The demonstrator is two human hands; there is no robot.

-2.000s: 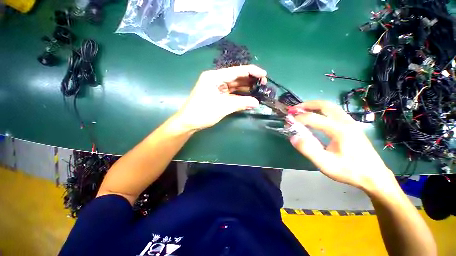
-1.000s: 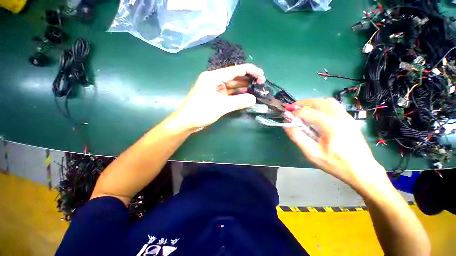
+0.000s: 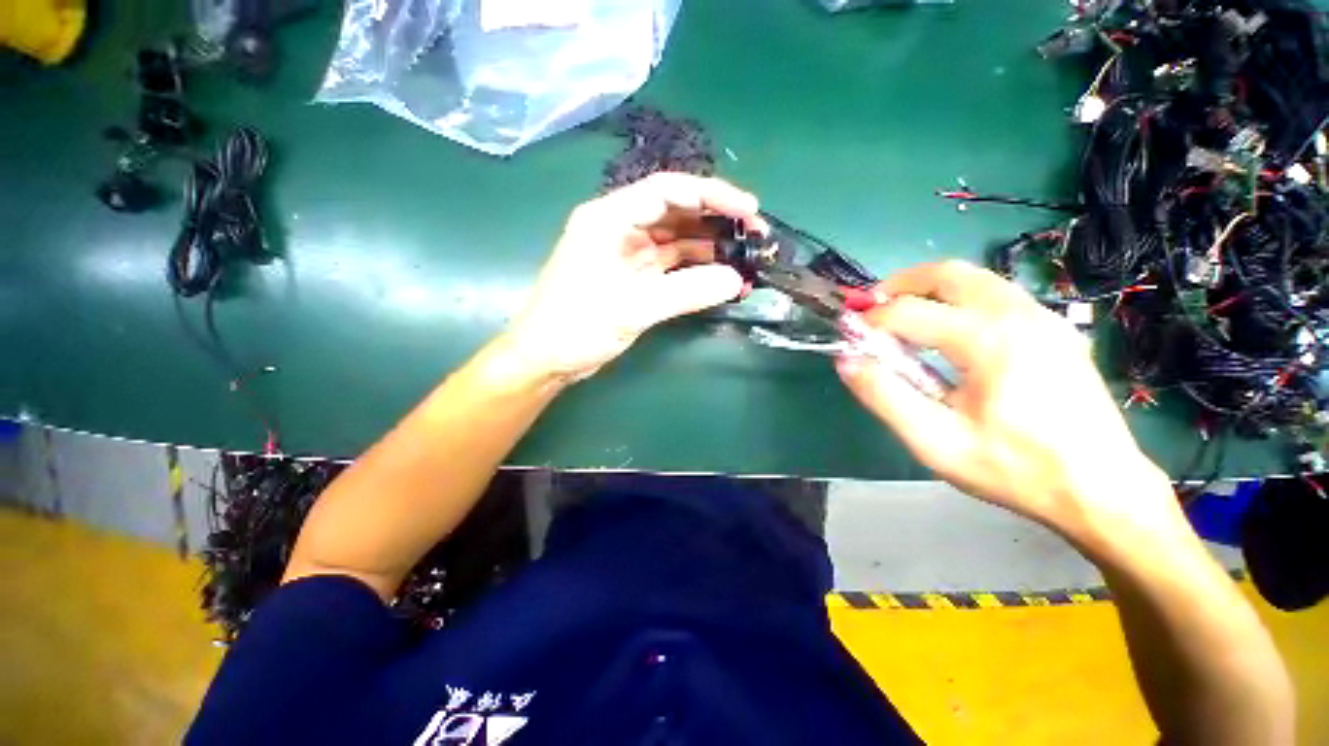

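My left hand holds a small black housing between thumb and fingers, at the middle of the bench. My right hand is shut on pliers with red on the handles and dark metal jaws. The jaws point left and reach the housing; whether they grip it is too small to tell. Black cable lies just behind the pliers, and crumpled clear plastic shows below them. A pile of small dark parts lies beyond my left hand.
A tangled heap of wire harnesses covers the right side, one wire end sticking out left. A clear plastic bag lies at the far side. Coiled cable units and a yellow object are at left. More harnesses lie below the bench edge.
The whole view has shifted slightly. The housing has turned a little in my left hand, and the plier jaws now reach it at a slightly different angle. Both hands keep their holds.
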